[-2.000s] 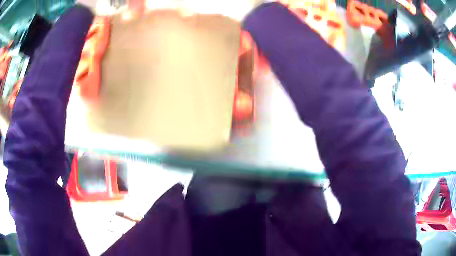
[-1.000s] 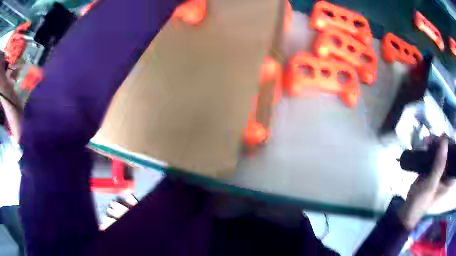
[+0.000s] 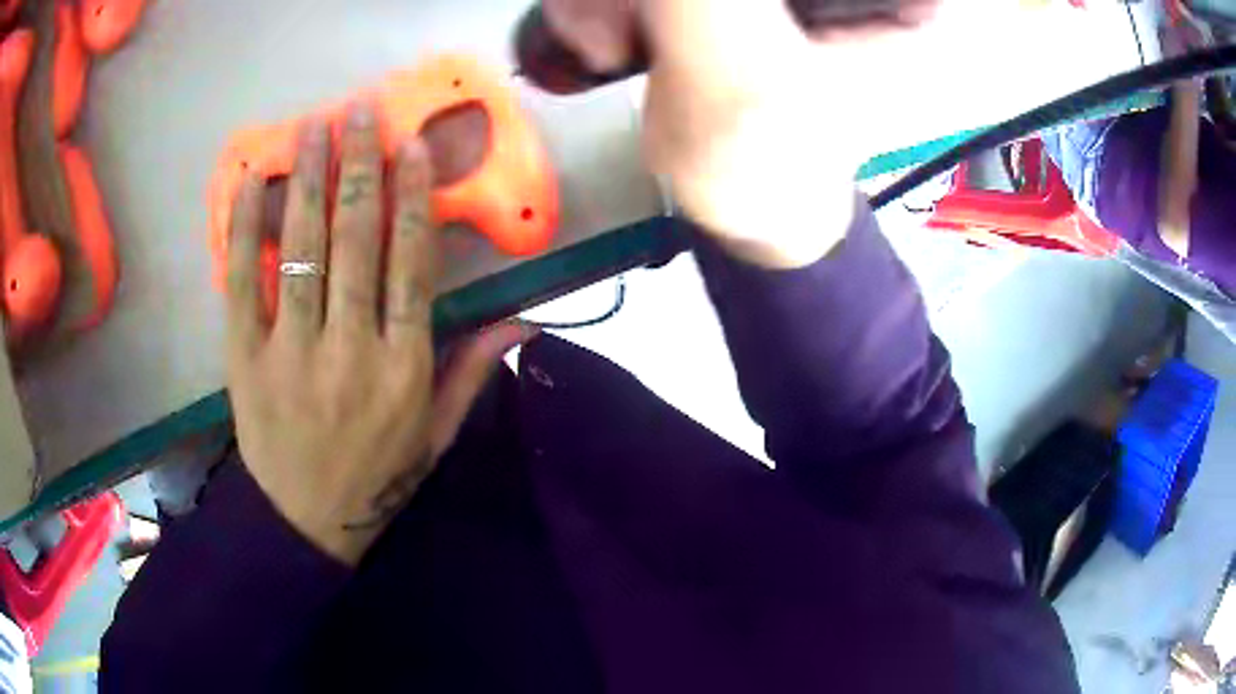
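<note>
An orange plastic housing (image 3: pixel 504 174) lies flat on the pale bench near its green front edge. My left hand (image 3: pixel 332 305), bare with a ring, lies spread over the housing's left and middle part and covers much of it. One large opening and small screw holes show to the right of my fingers. My right hand (image 3: pixel 739 129) is at the top, right of the housing, overexposed and cut off by the upper edge. It is closed around the dark screwdriver (image 3: pixel 563 57), whose nose points left above the bench. The bit is not clear.
Stacked orange housings (image 3: pixel 84 231) stand edge-on at the left with brown cardboard between them. The bench's green edge (image 3: pixel 576 269) crosses the view. A black cable (image 3: pixel 1044 122) runs at the upper right. Red stools, a blue crate (image 3: pixel 1166 454), a black crate and another person's sleeve are beyond.
The view has swung right and down. My left hand now rests on a single housing near the bench edge. My right hand has brought the screwdriver from the right side over the bench.
</note>
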